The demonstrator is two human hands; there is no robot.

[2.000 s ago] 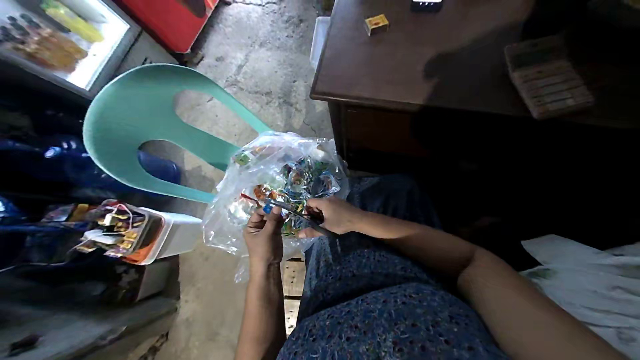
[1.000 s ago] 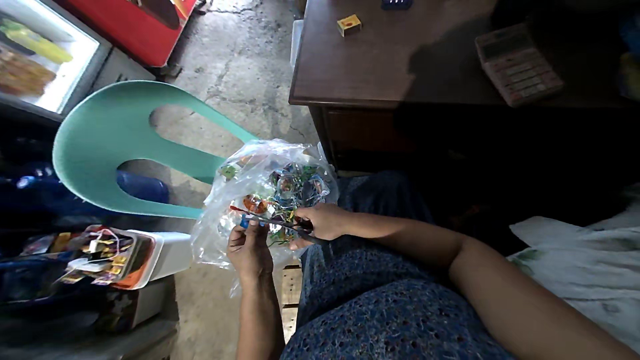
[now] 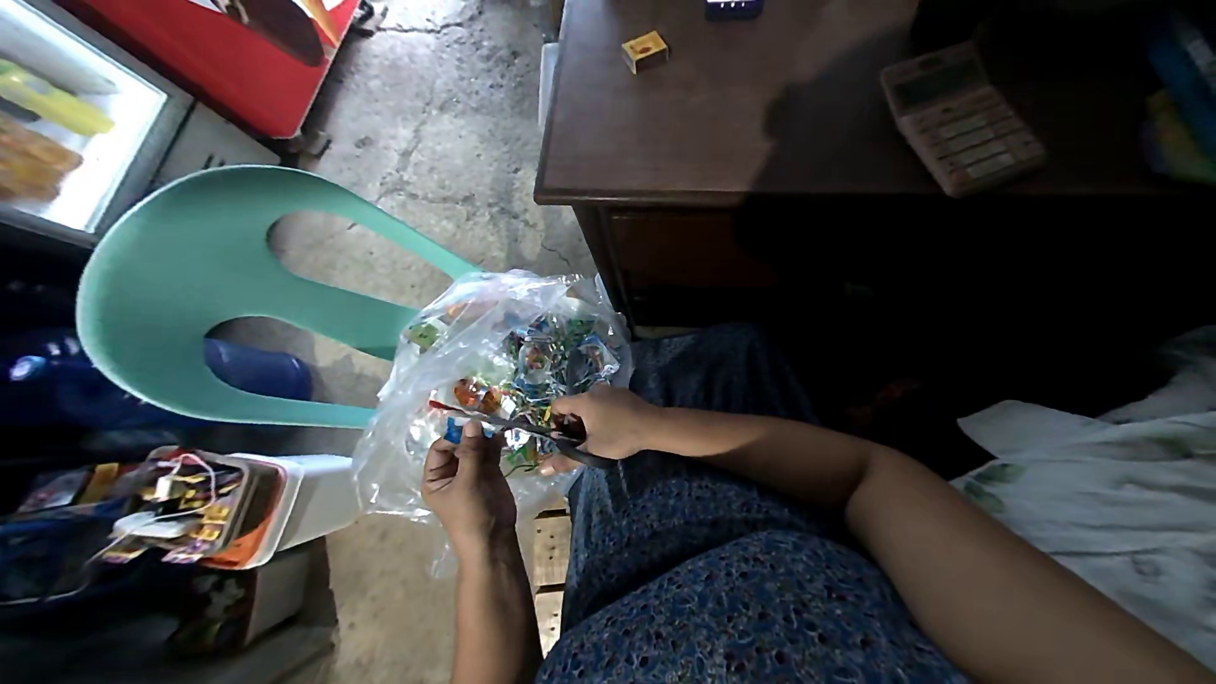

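A clear plastic bag (image 3: 385, 456) full of small, shiny, many-coloured pieces lies open by my lap, in front of the green chair. Over it my right hand (image 3: 598, 423) grips dark-handled scissors (image 3: 537, 429), whose blades point left toward my other hand. My left hand (image 3: 470, 465) pinches a small blue piece (image 3: 455, 432) between thumb and fingers, right beside the blades. What the piece is cannot be told. A red tip (image 3: 437, 405) shows at the far end of the blades.
A green plastic chair (image 3: 171, 285) stands beyond the bag. The dark wooden table (image 3: 665, 133) bears a small yellow box (image 3: 646, 51) and a calculator (image 3: 964, 123). At the left, a white container (image 3: 318, 494) holds assorted packets. White cloth (image 3: 1073, 475) lies at the right, and a lit cooler (image 3: 142, 123) stands upper left.
Both hands stay over the bag, the right one still on the scissors and the left one still pinching a small blue piece.
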